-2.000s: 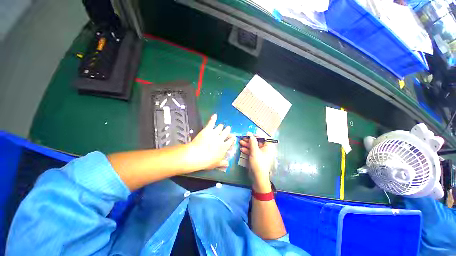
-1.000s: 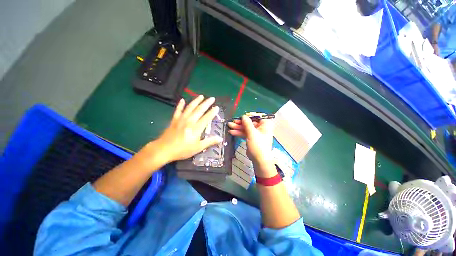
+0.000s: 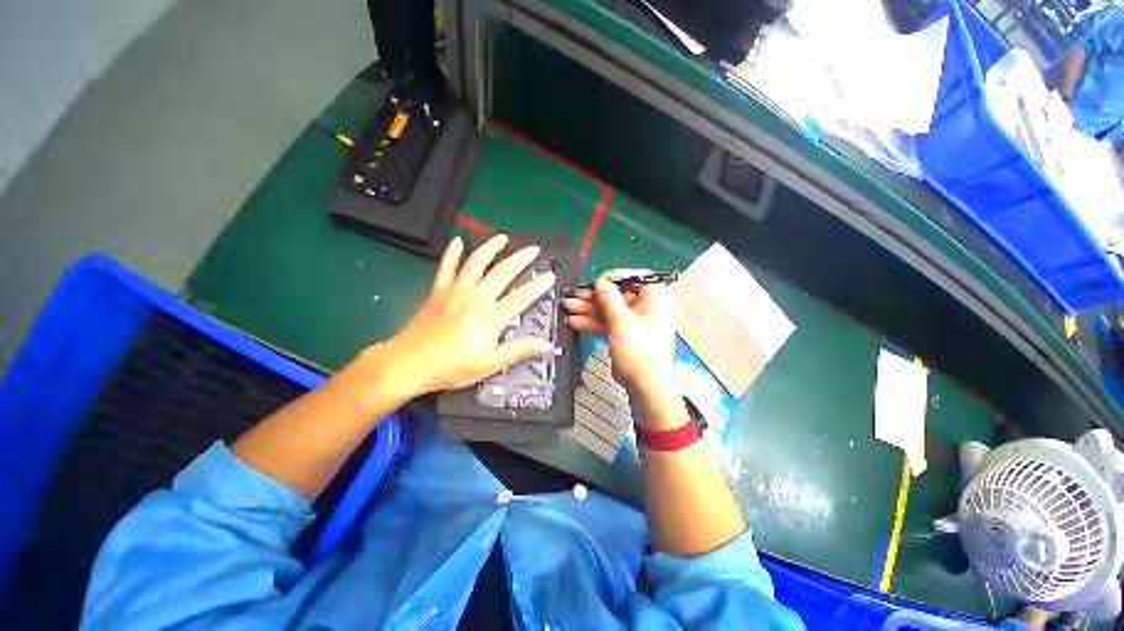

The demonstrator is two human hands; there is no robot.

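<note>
A narrow black housing with shiny grey highlights [image 3: 528, 375] lies on a dark foam pad [image 3: 493, 424] on the green mat. My left hand [image 3: 466, 323] lies spread over the housing's left and upper part, fingers apart, hiding some of it. My right hand [image 3: 629, 323] holds a thin black pen-like tool, likely tweezers [image 3: 650, 280], its tip at the housing's upper right edge. Whether the tip holds anything is too small to tell. A tilted adhesive sheet [image 3: 736, 323] and a smaller strip sheet [image 3: 600, 407] lie right of the housing.
A stacked housing [image 3: 392, 158] lies on dark pads [image 3: 431, 212] at the upper left. A blue bin [image 3: 111, 323] is at the left. A white fan [image 3: 1035, 524] and white slip [image 3: 900, 401] are at the right. A shelf holds another blue bin [image 3: 1005, 185]. A person's blue sleeve [image 3: 1095, 86] shows top right.
Since two seconds ago, both hands have moved from the blue patch and sheets to the housing, and the view has shifted. Over the last second, the hands have barely moved.
</note>
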